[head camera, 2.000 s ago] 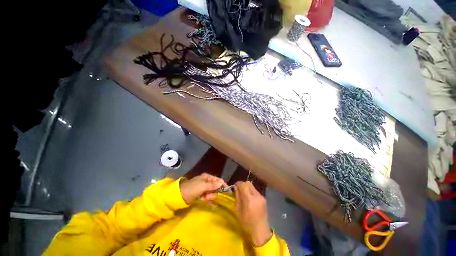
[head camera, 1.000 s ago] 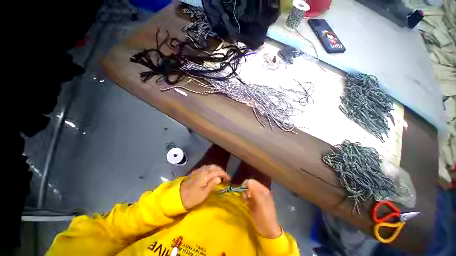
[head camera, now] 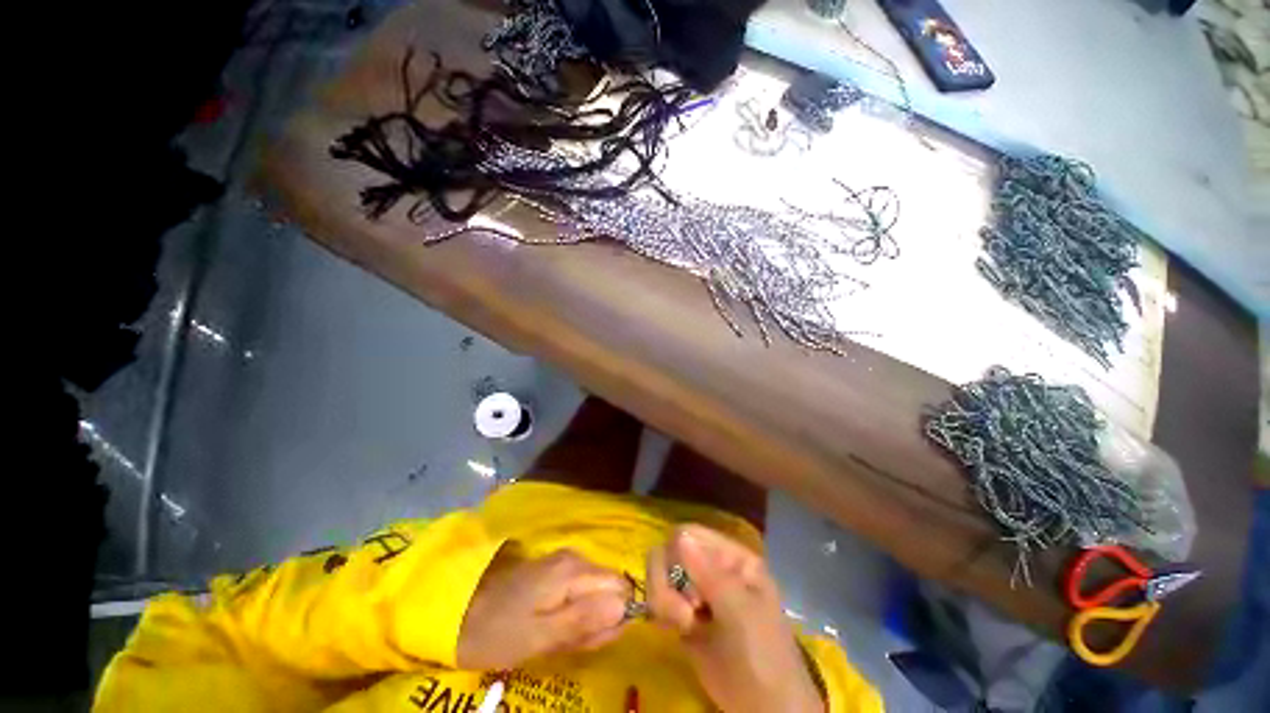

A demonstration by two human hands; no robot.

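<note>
A short dark grey-green and white braided cord piece (head camera: 680, 580) shows between the fingertips of both hands, low in front of my yellow top. My left hand (head camera: 546, 610) pinches one end of it near its fingertips. My right hand (head camera: 730, 613) holds the other part with bent fingers. The hands are close together, and most of the cord is hidden by the fingers. Loose grey-lilac cords (head camera: 759, 258) lie fanned on the table. Two tangled grey-green cord heaps lie at the right, the farther one (head camera: 1061, 254) and the nearer one (head camera: 1038, 460).
Scissors (head camera: 1114, 602) with red and yellow handles lie by a clear plastic bag (head camera: 1163, 499) at the table's right. Black cords (head camera: 418, 146) and a black bag (head camera: 676, 35) lie at back left. A phone (head camera: 940, 42) is on the white board. A white spool (head camera: 499, 415) is below the table edge.
The hands have come closer together and lower, and less of the cord shows between them. The view has shifted, so the table contents sit higher in the picture.
</note>
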